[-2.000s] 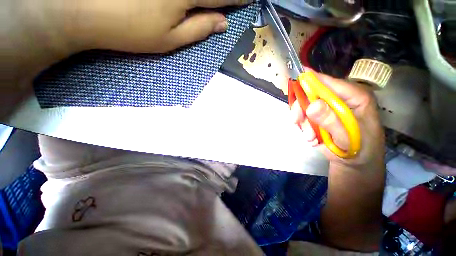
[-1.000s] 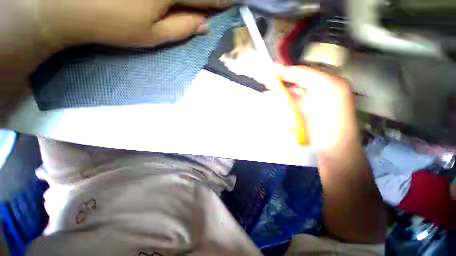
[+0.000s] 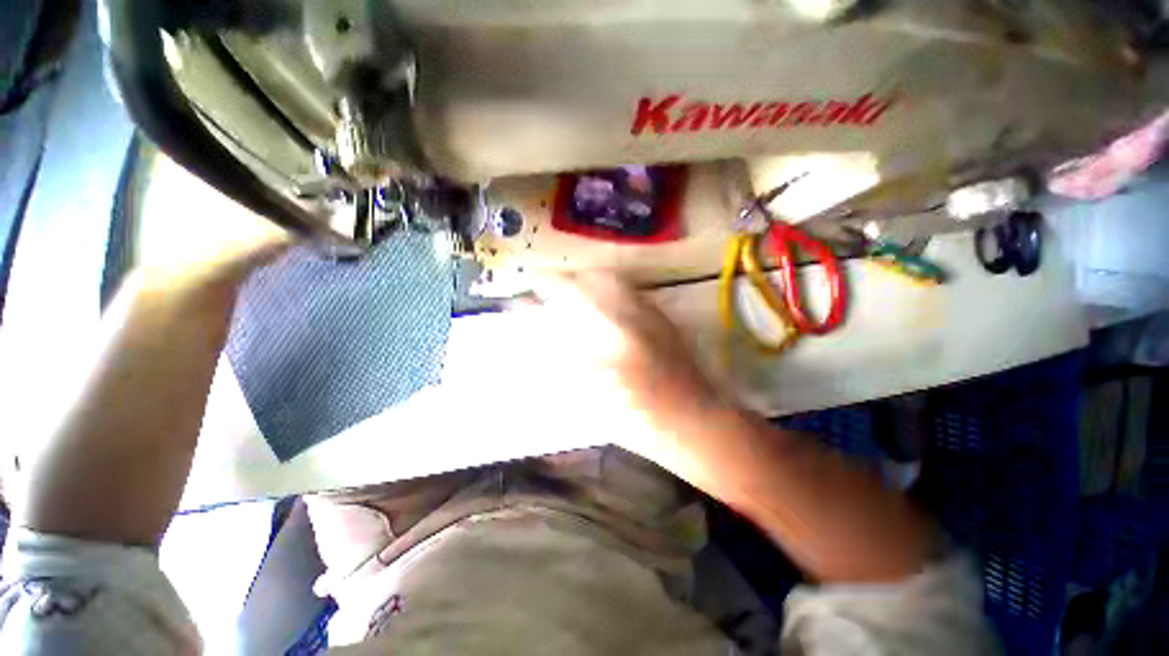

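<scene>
The dark blue-grey checked fabric panel lies on the white table, its upper end under the sewing machine's head by the presser foot. My left hand is at the panel's upper left edge, overexposed and partly behind the machine head; its fingers cannot be made out. My right hand is over the table right of the panel and apart from it, blurred and bright, with its fingers toward the needle plate. Whether it holds anything is unclear. The scissors, with yellow and red loops, lie at the right.
The cream Kawasaki machine body spans the top. A dark item in a red case lies on its bed. Green and yellow snips and paired black loops lie right of the scissors. Blue plastic baskets stand below the table.
The view has shifted to show more of the machine. The scissors have left my right hand and lie on the table. The panel now sits turned, its upper end under the machine head.
</scene>
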